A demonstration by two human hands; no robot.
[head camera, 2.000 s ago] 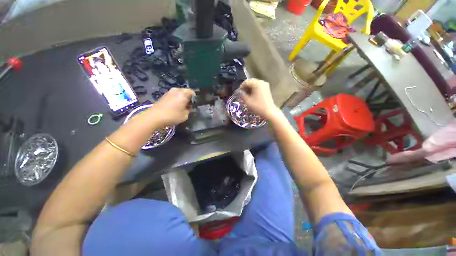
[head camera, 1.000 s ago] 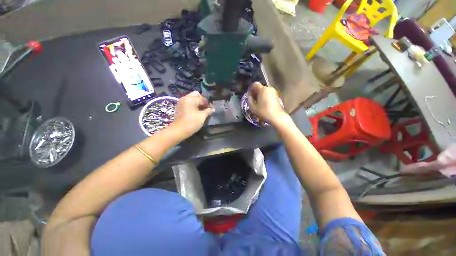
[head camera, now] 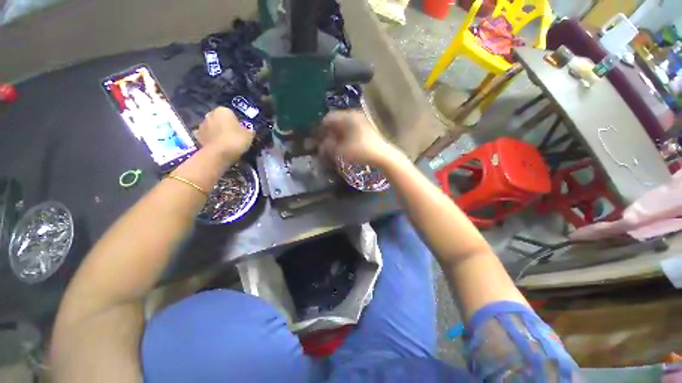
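Note:
The dark green hand press (head camera: 300,93) stands in front of me, with a flat grey metal plate (head camera: 288,176) under its ram. My left hand (head camera: 224,135) is at the near edge of the pile of black plastic parts (head camera: 243,45), left of the press; its fingers are curled and what they hold is hidden. My right hand (head camera: 348,137) is blurred, at the right side of the ram, above the right parts bowl (head camera: 364,176); its fingertips are unclear. The left parts bowl (head camera: 232,196) holds small shiny metal pieces. The whitish sack (head camera: 365,288) hangs open below the table edge with dark parts inside.
A lit smartphone (head camera: 152,120) lies left of the press, with a green ring (head camera: 130,178) near it. A spare bowl (head camera: 42,241) of silver pieces is far left. A raised board (head camera: 392,82) edges the table at right; red stools (head camera: 516,176) and a yellow chair (head camera: 497,45) stand beyond.
My left hand has moved from beside the plate up and left to the black parts. My right hand has moved from over the right bowl left to the ram. The view has shifted slightly.

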